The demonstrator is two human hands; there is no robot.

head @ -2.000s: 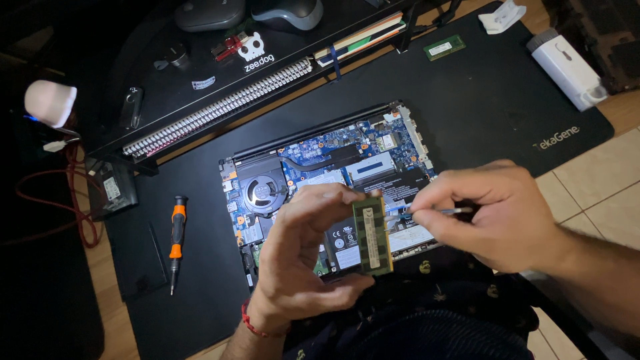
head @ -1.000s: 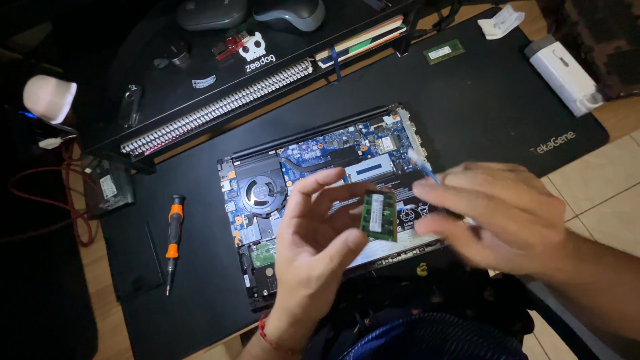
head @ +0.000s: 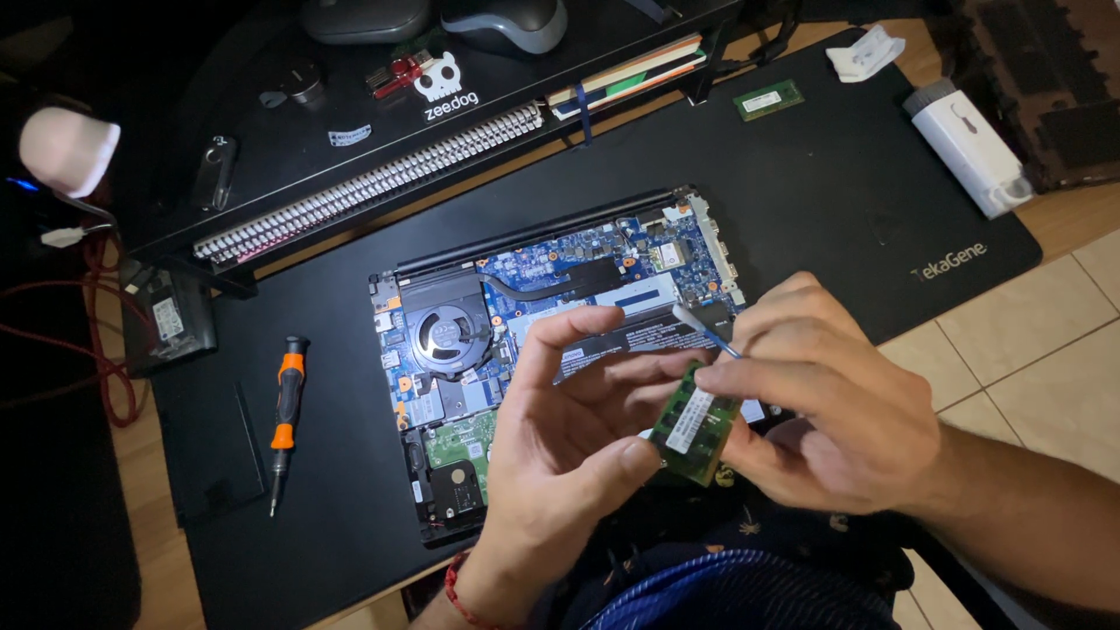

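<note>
A green RAM module (head: 696, 424) with a white label is tilted between my two hands, above the front edge of an opened laptop (head: 560, 289). My left hand (head: 577, 437) has its thumb and fingers at the module's left side, index finger raised and curved. The thumb and fingers of my right hand (head: 814, 394) pinch the module's upper right side. A cotton swab (head: 700, 328) with a blue stick is also held in my right hand, its white tip pointing up and left over the battery. The laptop's fan, blue board and battery lie exposed, partly behind my left hand.
An orange and black screwdriver (head: 287, 411) lies left of the laptop. Another RAM module (head: 768, 100), crumpled white paper (head: 864, 54) and a white cleaning tool with a brush (head: 969, 149) are at the back right. A black shelf (head: 262, 166) with a spiral notebook (head: 376, 179) spans the back.
The swab was lower and mostly hidden by my right hand two seconds ago; its tip now shows above the module. My right hand has come onto the module, which only my left hand held before.
</note>
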